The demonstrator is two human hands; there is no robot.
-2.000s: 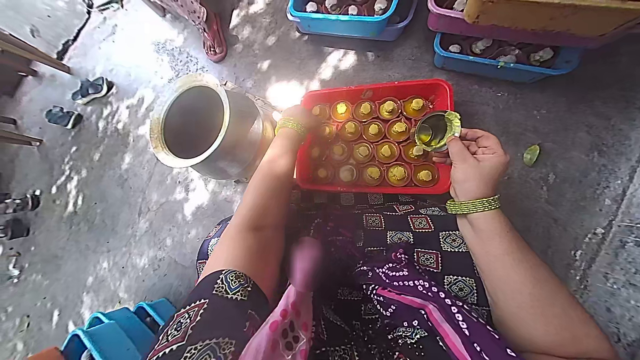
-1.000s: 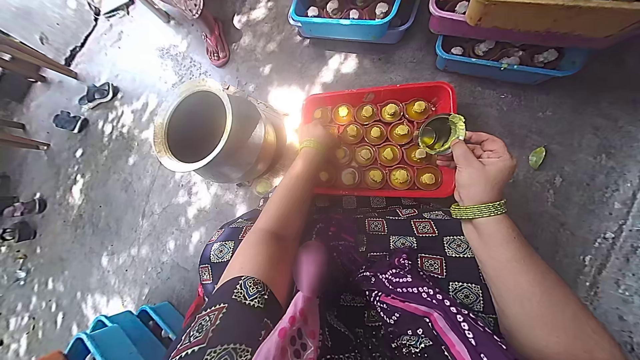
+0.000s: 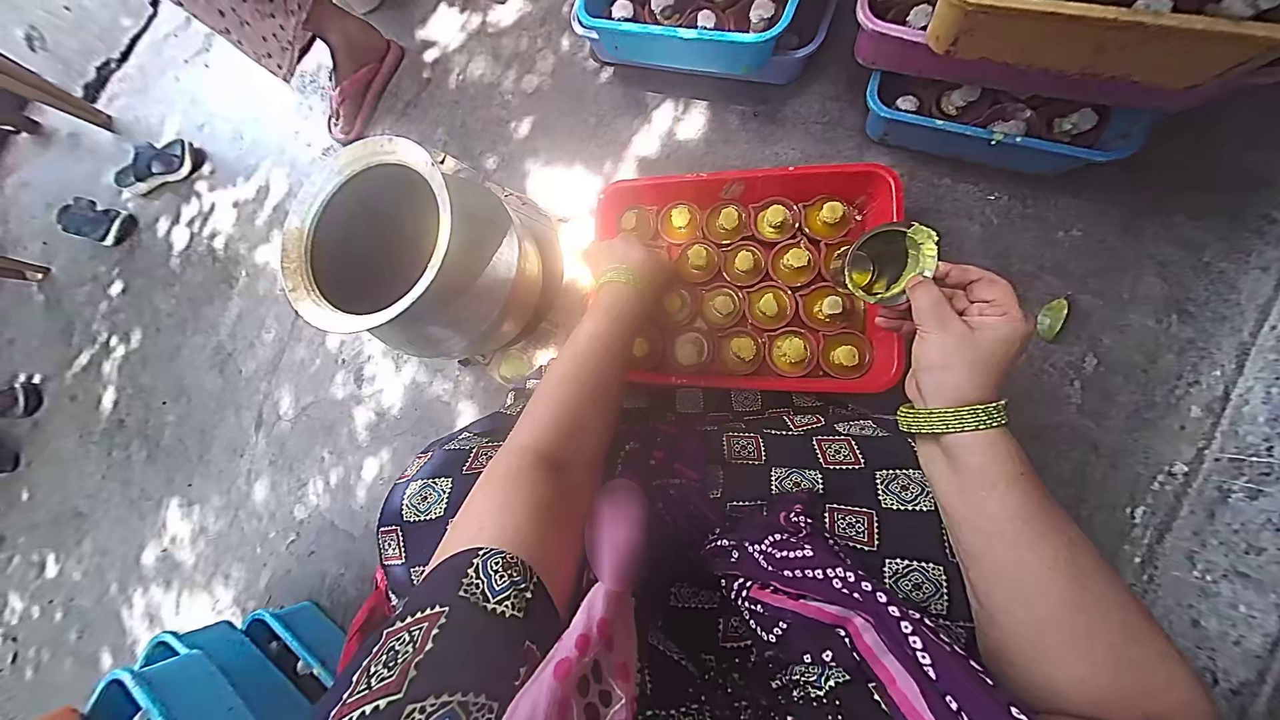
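Note:
A red plastic tray [image 3: 750, 383] holds rows of small round cups [image 3: 770, 305] with yellow liquid and a pale yellow knob in each. My right hand [image 3: 965, 330] grips a small round metal cup [image 3: 882, 262] of dark liquid, its rim smeared yellow-green, over the tray's right edge. Over the tray's left part is my left hand [image 3: 635, 262], blurred by glare; whether its fingers hold anything is unclear. Left of the tray stands a large metal pot [image 3: 470, 260] with a wide, pale rim and a dark interior.
Blue tubs [image 3: 690, 45] with white-topped pieces stand at the top, beside stacked pink and yellow tubs [image 3: 1090, 50]. A person's sandalled foot [image 3: 365, 80] is beyond the pot. Shoes [image 3: 158, 165] lie at the left, blue plastic bins [image 3: 210, 665] at the lower left. A green fragment [image 3: 1052, 318] lies at the right.
My left hand has shifted slightly over the left part of the tray. My right hand keeps its grip on the metal cup at the tray's right edge.

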